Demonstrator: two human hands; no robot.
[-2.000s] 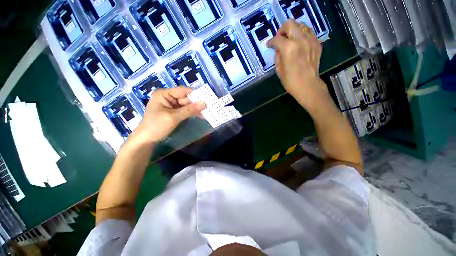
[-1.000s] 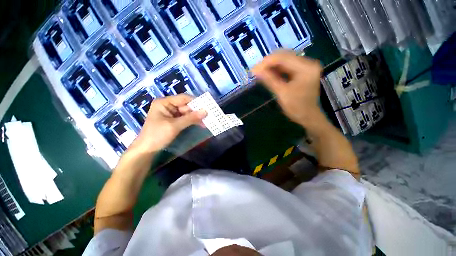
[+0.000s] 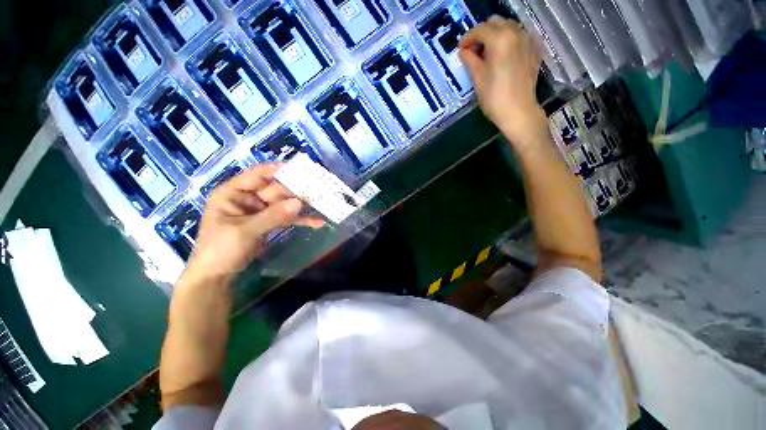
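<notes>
My left hand (image 3: 243, 218) pinches a small white sheet with rows of marks (image 3: 317, 186) at the tray's near edge. My right hand (image 3: 504, 71) is over the right end of the clear blister tray (image 3: 285, 112), its thumb and fingertips together at the edge of a module (image 3: 445, 50); whether a small piece is between them cannot be told. The tray's pockets hold pale blue modules with dark patterned ends, such as one in the near row (image 3: 359, 133). My left hand and the sheet partly hide the near-left pockets.
Loose white sheets (image 3: 50, 294) lie on the green bench at left, with a black-marked strip (image 3: 17, 357) beside them. Layered grey trays (image 3: 621, 34) stand at the upper right. More patterned trays (image 3: 592, 151) are below them. Yellow-black tape (image 3: 459, 270) marks the floor.
My right hand has moved up from near the tray's front edge to its right-end module. My left hand has shifted left, and the sheet is tilted differently. The view has shifted slightly.
</notes>
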